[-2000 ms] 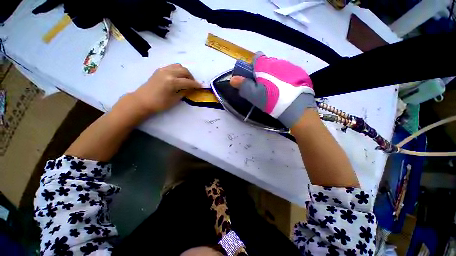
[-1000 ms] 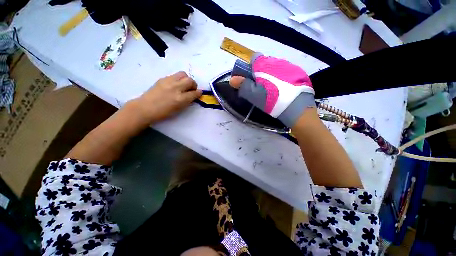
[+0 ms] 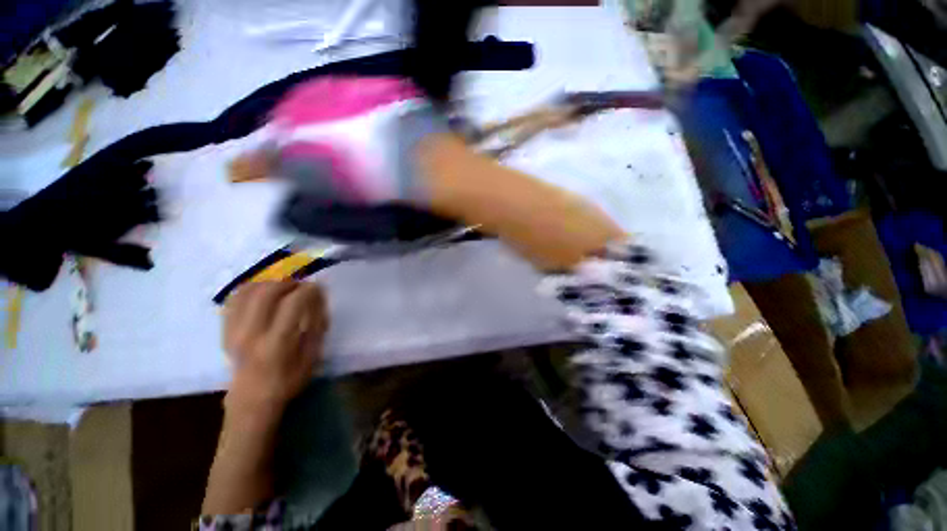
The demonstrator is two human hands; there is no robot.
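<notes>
My right hand [image 3: 348,145], in a pink, white and grey glove, is blurred and closed around the handle of the dark steam iron [image 3: 363,221]. The iron is over or just beyond a narrow black fabric strip [image 3: 246,277]; whether it touches is unclear. A yellow template [image 3: 286,266] shows on the strip, left of the iron. My bare left hand [image 3: 272,327] is curled at the strip's near edge, left of the iron, its fingertips hidden.
A long black band [image 3: 187,135] crosses the white table [image 3: 436,306] beyond the iron. Black cut pieces [image 3: 119,213] and a patterned tie [image 3: 82,311] lie left. Yellow strips [image 3: 78,135] are farther left. A blue bin [image 3: 753,187] and cardboard [image 3: 862,311] stand right.
The view has swung right, so the table things appear farther left and more of the bin shows. The iron and glove have moved off the left hand's right side toward the strip's far side.
</notes>
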